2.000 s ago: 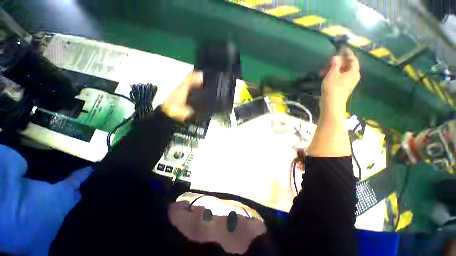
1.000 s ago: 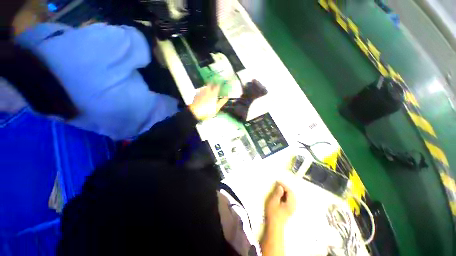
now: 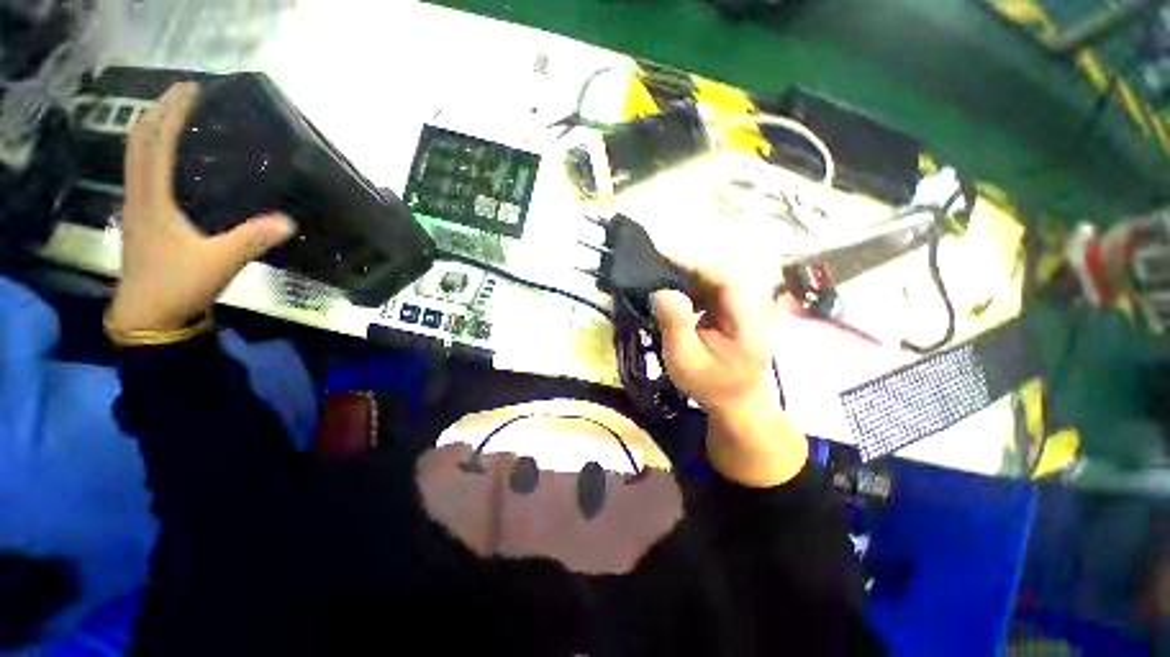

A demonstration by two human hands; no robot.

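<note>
My left hand grips the near end of a chunky black tower socket, tilted over the left part of the bench. Its black cord runs right to my right hand, which holds the black plug with its pins pointing left. The bundled power cord hangs below the plug. Printed packaging sheets lie partly under the tower socket. A black printed panel lies behind them.
A framed device and a white cable lie at the bench back. A narrow socket strip with a red spot lies right. A perforated sheet is at the right edge. A blue bin stands below. Blue clothing shows at left.
The view has turned back toward the bench's right side. My left hand now has a tower socket, and my right hand now has its plug. The black unit seen on the conveyor is out of view.
</note>
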